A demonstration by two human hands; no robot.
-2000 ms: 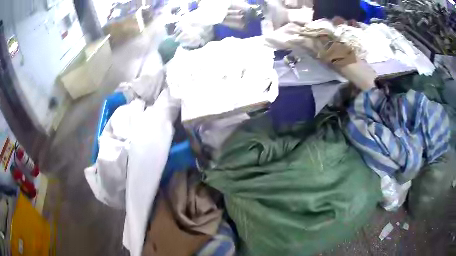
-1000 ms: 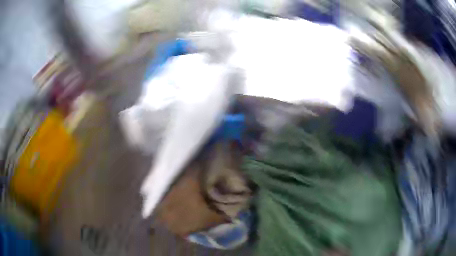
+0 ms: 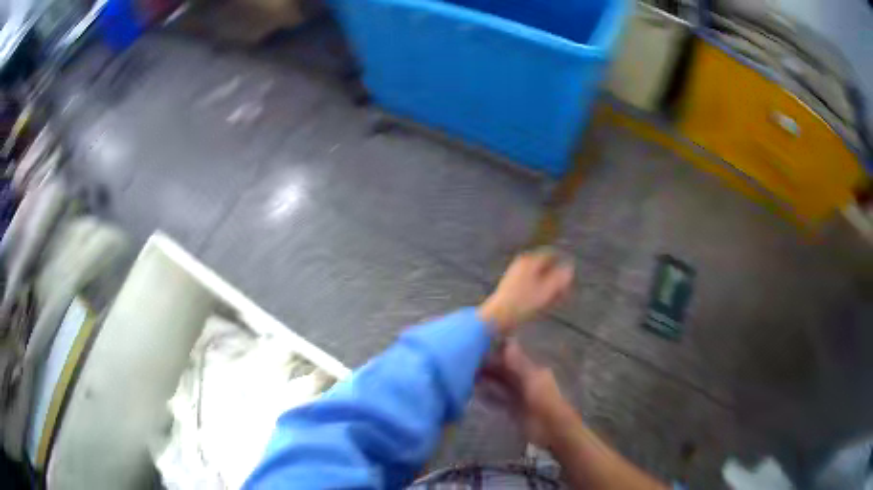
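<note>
My left hand is near the middle of the view, with a blue sleeve down to the wrist. Its fingers look curled, but blur hides whether they hold anything. My right hand, with a bare forearm, is just below it, close to the left wrist and cuff. Whether its fingers grip the cuff cannot be told. No garment piece shows in either hand.
A large blue bin stands at the top. A cream bin holding white cloth is at lower left. An orange-yellow cabinet is at upper right. A dark green floor marking lies right of my hands.
The view has swung away from the green sack, striped cloth and white pile to the floor and bins. Both hands have come into view.
</note>
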